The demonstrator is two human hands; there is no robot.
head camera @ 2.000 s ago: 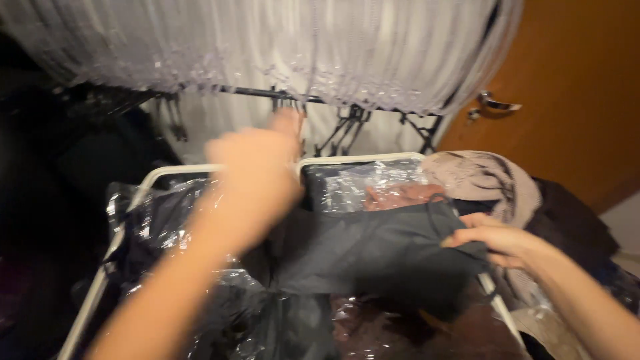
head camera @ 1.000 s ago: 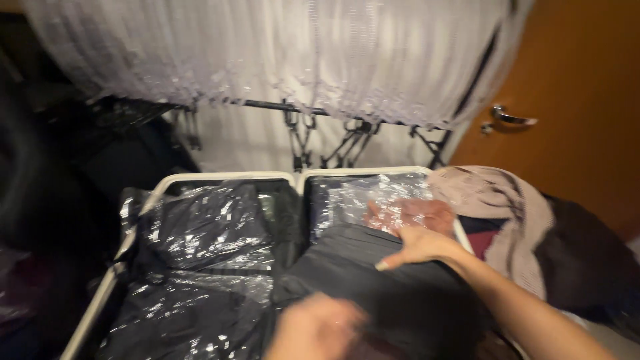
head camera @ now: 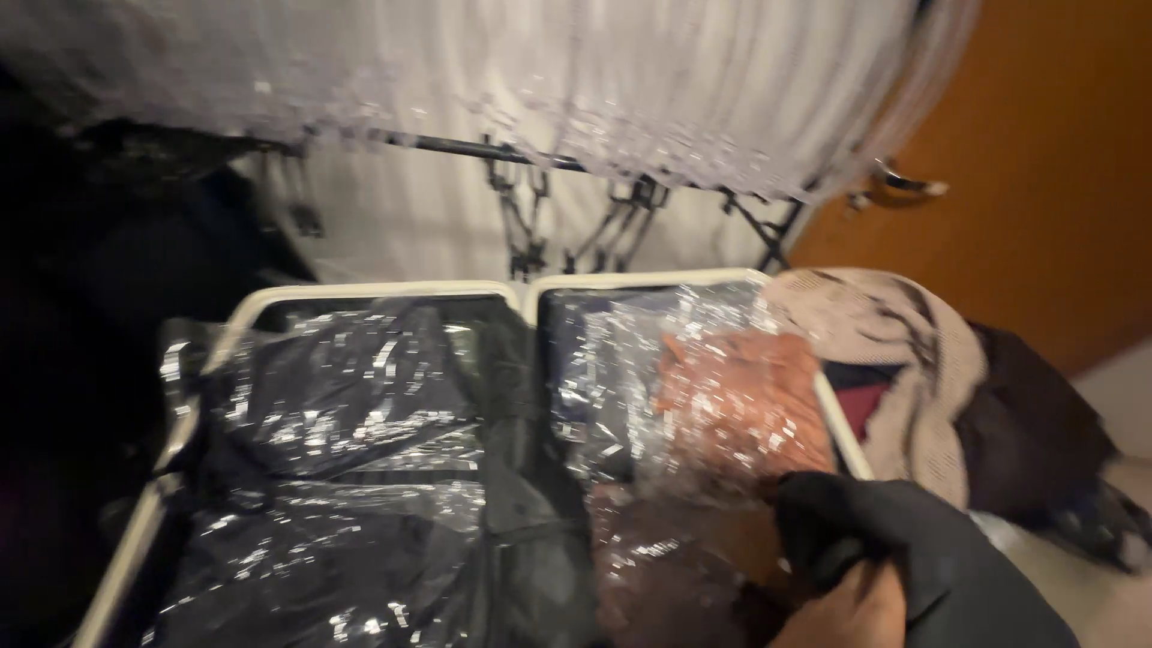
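Note:
An open suitcase [head camera: 405, 288] with cream rims holds folded clothes in clear plastic bags. Dark bagged garments [head camera: 333, 432] fill its left half. In the right half lie an orange bagged garment [head camera: 747, 396] and, nearer me, a dark brown bagged one [head camera: 666, 558]. At the lower right, what looks like my left hand [head camera: 850, 607] grips a dark grey cloth item [head camera: 963, 558], raised over the suitcase's right edge. The cloth and the frame edge hide part of that hand. My right hand does not show.
Many clear plastic hangers [head camera: 540, 81] hang across the top, by a black metal rack [head camera: 477, 148] with black clip hangers [head camera: 517, 216]. A beige patterned cloth [head camera: 927, 360] and dark clothing [head camera: 1035, 441] are heaped right of the suitcase, near a wooden door [head camera: 1044, 180].
The dark grey cloth has moved from over the suitcase's right half to the lower right, uncovering the orange and brown bagged garments. My right hand has left the view.

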